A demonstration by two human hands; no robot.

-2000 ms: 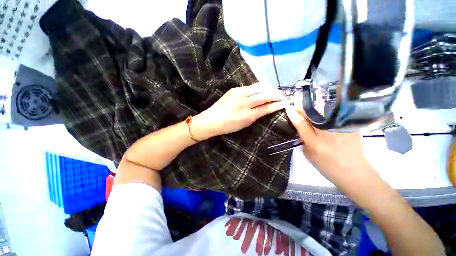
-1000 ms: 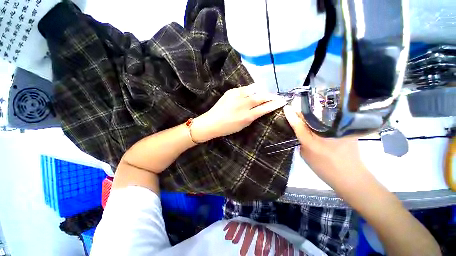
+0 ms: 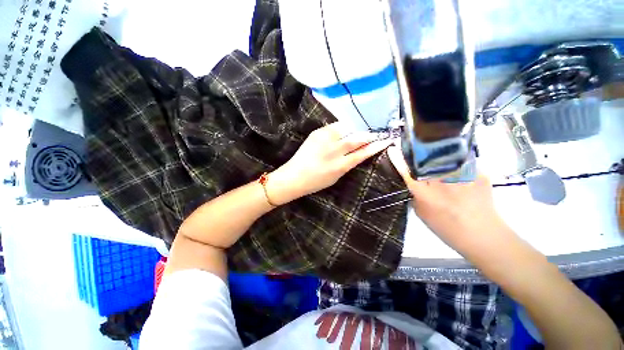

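Note:
The dark brown plaid garment (image 3: pixel 205 150) lies bunched on the white table left of the needle. My left hand (image 3: pixel 328 156) lies on it with fingers extended to its edge near the needle area. My right hand (image 3: pixel 438 195) is at the same edge from the right, fingertips close to the left ones, partly hidden behind the shiny metal piece. Tweezers (image 3: pixel 387 201) stick out leftward from my right hand over the cloth. The white sewing machine (image 3: pixel 356 48) with a blue stripe stands above. The needle and presser foot are mostly hidden.
A big chrome guard (image 3: pixel 438 82) crosses close to the lens. A grey knurled cylinder (image 3: pixel 564 122) and a flat silver piece (image 3: pixel 545 185) are at right. A yellow-orange handle (image 3: pixel 620 210) shows at the right edge. A grey vented box (image 3: pixel 56 167) is at left, a blue basket (image 3: pixel 123 273) below.
The view has shifted, so the chrome guard appears further left and the grey cylinder now shows. My hands stay at the garment's edge with little visible movement.

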